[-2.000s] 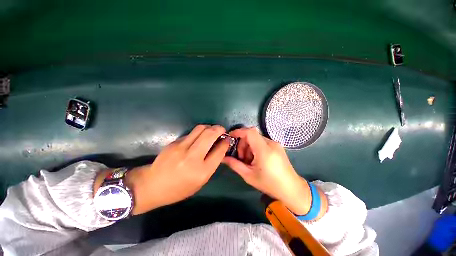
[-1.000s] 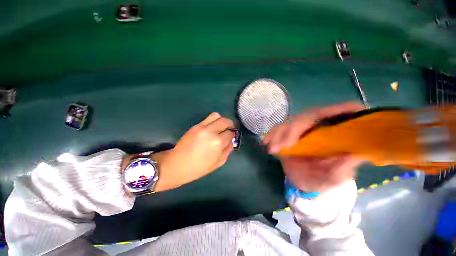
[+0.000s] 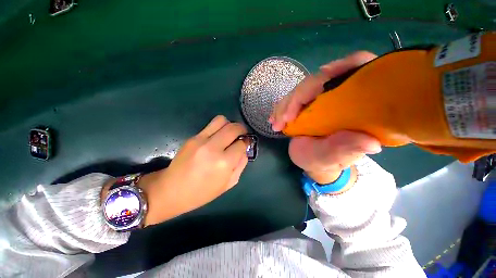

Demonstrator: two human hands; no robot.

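Observation:
My left hand (image 3: 204, 168) holds a small dark watch housing (image 3: 251, 147) with a silvery rim between its fingertips, just below the screw dish. My right hand (image 3: 329, 146) grips the large orange electric screwdriver (image 3: 386, 103), which has pale labels and reaches to the right edge. Its narrow front end is at the lower right rim of the screw dish; the bit is hidden or too small to see. The round grey screw dish (image 3: 261, 98) has a dotted surface with pale specks gathered toward its top. My right hand covers part of the dish's right side.
One housing (image 3: 40, 144) lies at the far left of the mat. Other housings lie on the brighter green far strip at top left (image 3: 61, 5), at top right (image 3: 371, 7) and farther right (image 3: 451, 12). The tips of the tweezers (image 3: 396, 40) show above the screwdriver. Blue items show at lower right.
My right hand has let go of the housing, taken hold of the orange screwdriver and brought its front end to the dish. My left hand still holds the housing. The view has shifted.

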